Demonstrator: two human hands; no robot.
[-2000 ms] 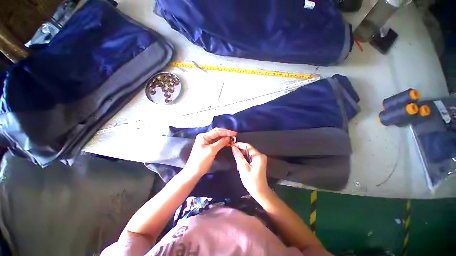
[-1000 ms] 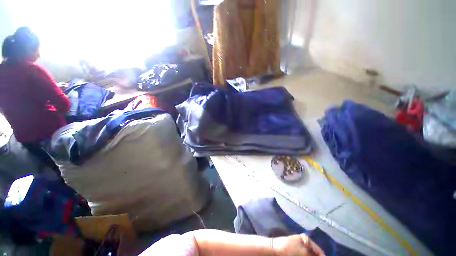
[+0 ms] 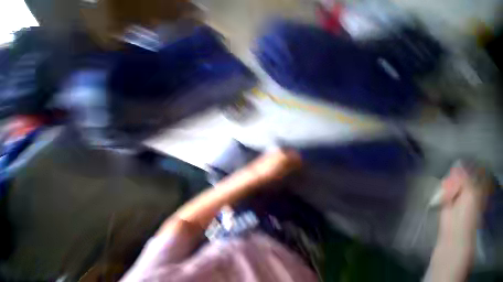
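The picture is strongly blurred. The navy and grey garment (image 3: 353, 171) lies along the near edge of the table. My left hand (image 3: 282, 162) is at its left end; its fingers are too blurred to tell whether they grip the cloth. My right hand (image 3: 466, 179) is far out to the right, past the garment's right end, near the thread cones' side of the table. What it holds, if anything, cannot be told. The button dish (image 3: 240, 109) is a blurred brownish round beyond my left hand.
A navy and grey garment stack (image 3: 176, 82) lies at the table's left. A large navy bundle (image 3: 342, 71) lies at the far side, with the yellow tape measure (image 3: 314, 110) in front of it. A large greyish covered heap (image 3: 94, 193) stands off the table at left.
The view swung left to a person in red and the room, then came back towards the table. My right hand has moved from beside my left hand to far right.
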